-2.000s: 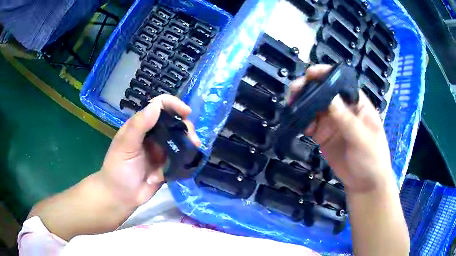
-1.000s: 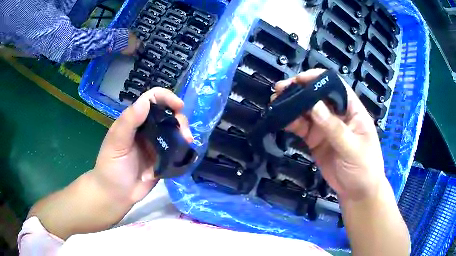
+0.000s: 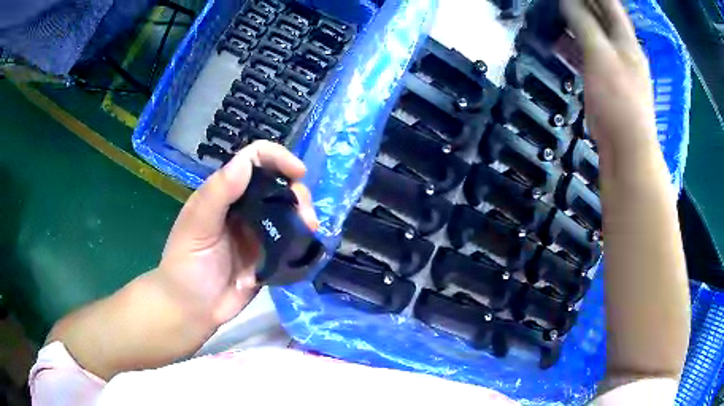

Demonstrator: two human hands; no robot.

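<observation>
My left hand [image 3: 226,238] is closed around a black clamp mount [image 3: 278,230] with white "JOBY" on its back, over the left edge of the large blue crate. My right hand [image 3: 599,47] is blurred at the top right, over the far rows of the large crate [image 3: 669,119]. A dark mount [image 3: 548,24] shows at its fingers; whether they grip it cannot be told. Black mounts [image 3: 425,151] with silvery screws lie in rows in the large crate on a pale sheet [image 3: 468,28].
A smaller-looking blue crate [image 3: 151,131] with rows of black mounts is at the upper left. Shiny film [image 3: 337,119] covers the large crate's left rim. A person's blue sleeve or top [image 3: 48,32] is at the top left. Blue perforated baskets [image 3: 706,341] are at the lower right.
My right hand has moved up and away from me, from the crate's middle to its far rows. My left hand stays with its mount. The other person's arm has withdrawn from the left crate.
</observation>
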